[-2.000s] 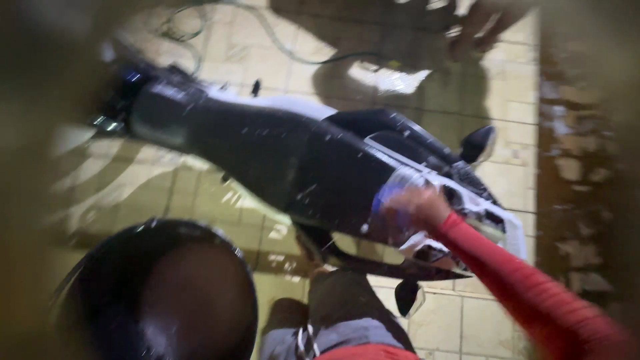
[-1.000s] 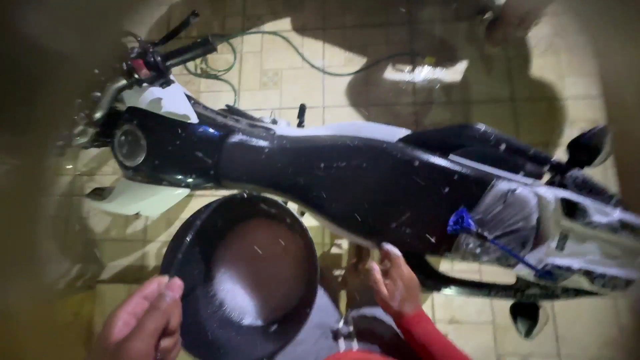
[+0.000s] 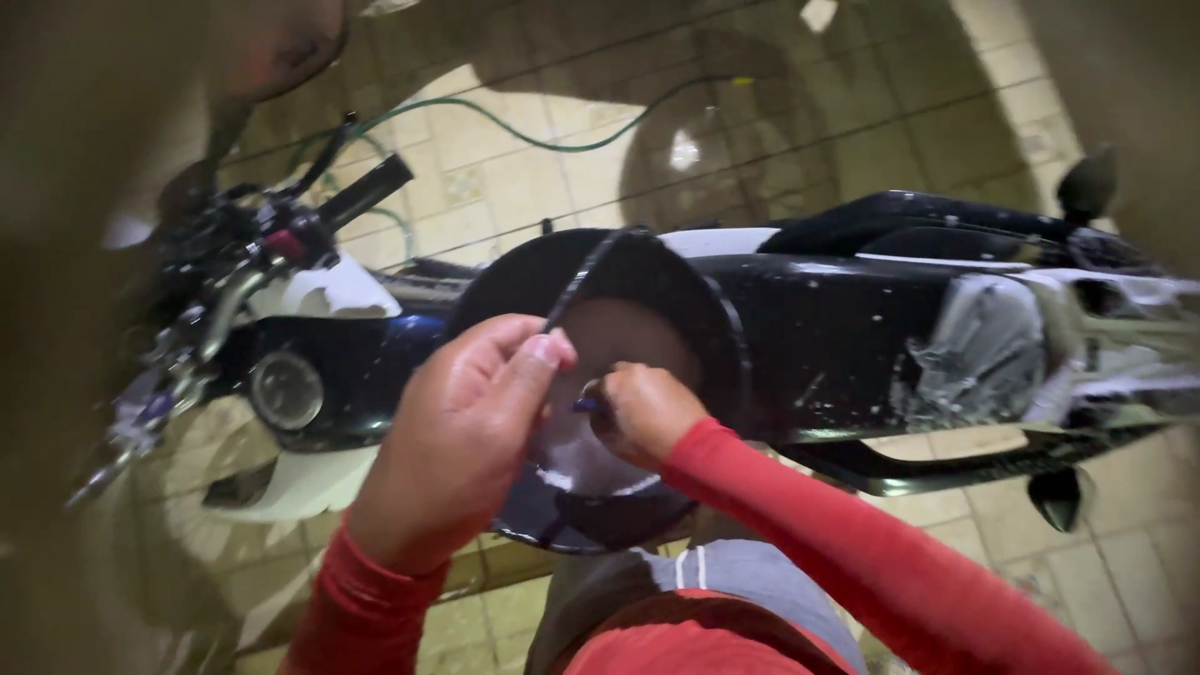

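Observation:
In the head view my left hand (image 3: 469,422) grips the handle (image 3: 583,272) of a black bucket (image 3: 506,272), which hangs over the motorcycle's seat and tank area. Murky liquid (image 3: 628,328) with some white foam lies inside the bucket. My right hand (image 3: 647,412) is inside the bucket's opening, its fingers curled round a small blue item (image 3: 588,405) whose kind is mostly hidden. Below and around the bucket stretches a motorcycle with a dark seat (image 3: 825,347). A greyish, wet-looking patch (image 3: 984,347) covers the seat's rear end.
The handlebar grip (image 3: 370,192) and controls stick out at the left. A green hose (image 3: 562,145) curves over the tiled floor (image 3: 506,187) beyond the motorcycle. Mirror-like dark parts (image 3: 1057,497) jut from the rear at the right. A dark reddish object (image 3: 291,47) stands at the upper left.
The bucket has come up over the motorcycle, held by my left hand. My right hand has moved into its opening. The blue item that lay on the seat's rear a second ago is gone from there.

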